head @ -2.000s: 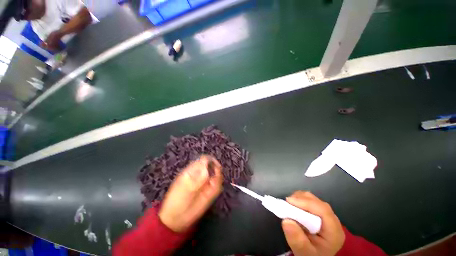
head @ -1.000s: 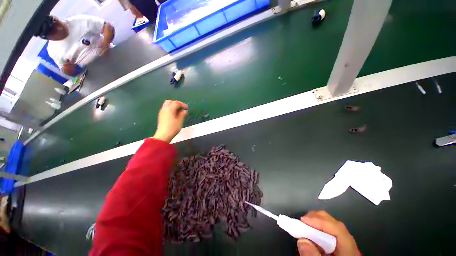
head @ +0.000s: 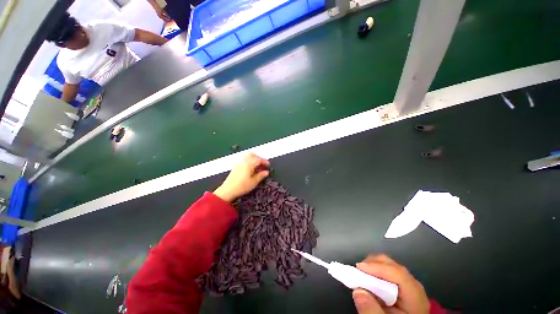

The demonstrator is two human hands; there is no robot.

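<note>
A heap of small dark purplish-brown parts [head: 270, 230] lies on the dark tabletop in front of me. My left hand [head: 247, 178] is at the back edge of the heap, close to the white rail. Its thumb and fingers are close together; a small dark bit shows by the fingertips, but I cannot tell if it is held. My right hand [head: 396, 288] is shut on a white bottle [head: 362, 283]. The bottle's thin pale tip points left and lies over the right part of the heap.
White scraps [head: 433, 214] lie right of the heap. A white rail [head: 319, 140] and upright [head: 427, 58] border the green belt [head: 270, 104], which carries several black-and-cream pieces. Two dark parts and a cutter [head: 545, 162] lie far right. A blue crate [head: 245, 34] and a person are beyond.
My left hand has come back from over the belt to the heap's back edge. Black-and-cream pieces on the belt have shifted left. My right hand still holds the bottle.
</note>
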